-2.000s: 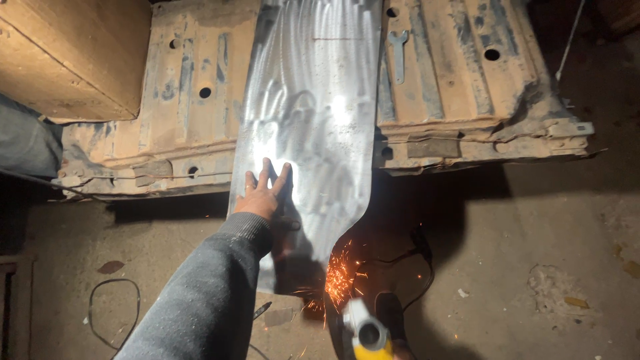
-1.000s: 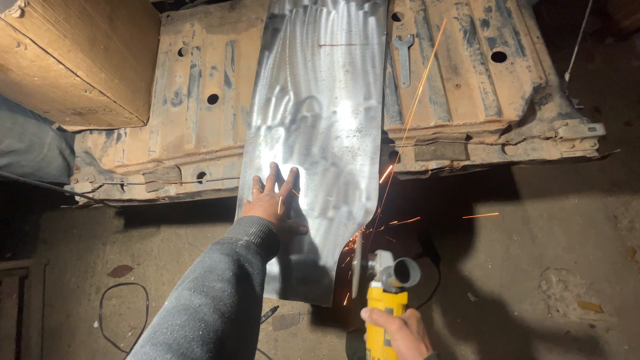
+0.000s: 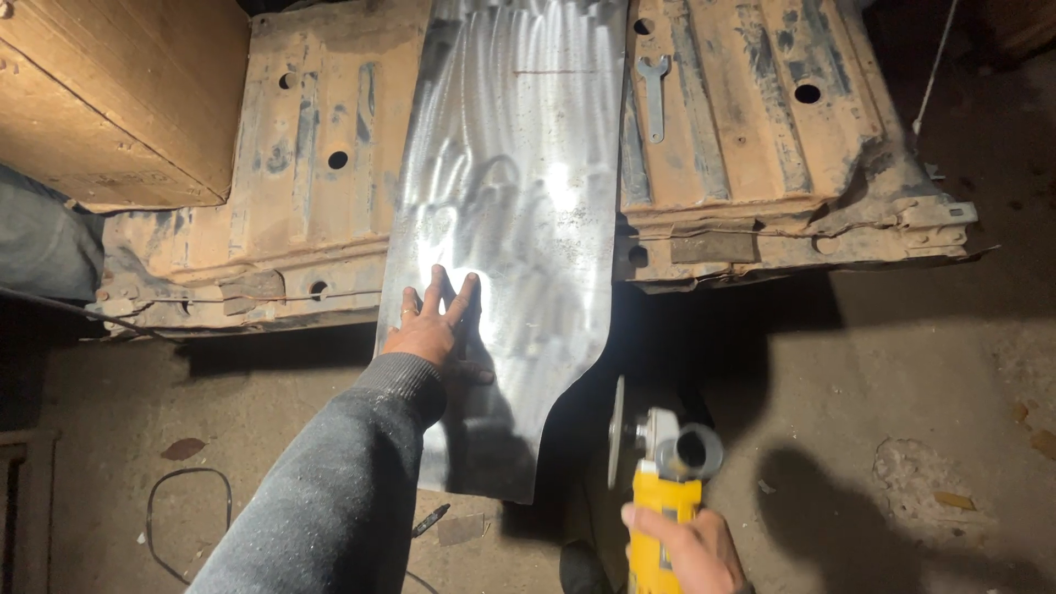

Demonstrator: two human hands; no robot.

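A shiny sheet of metal (image 3: 536, 206) lies lengthwise over a rusty ribbed metal panel, its lower end jutting past the panel's edge; the lower right side curves inward. My left hand (image 3: 429, 326) rests on the sheet with fingers spread, holding nothing. At the lower right my right hand (image 3: 693, 544) grips a yellow angle grinder (image 3: 667, 503). The grinder's thin disc (image 3: 616, 431) stands edge-on, apart from the sheet's curved edge, and no sparks show. The lower part of the grinder is cut off by the frame.
The ribbed metal panel (image 3: 751, 181) carries an open-end wrench (image 3: 654, 99) right of the sheet. A cardboard box (image 3: 124, 99) sits at upper left. On the concrete floor lie a black marker (image 3: 431, 520) and a looped cable (image 3: 148, 520). A shoe (image 3: 583, 568) shows at bottom centre.
The sparks seen in both earlier frames have stopped. The grinder in my right hand has moved right, away from the sheet's curved edge. My left hand remains on the sheet.
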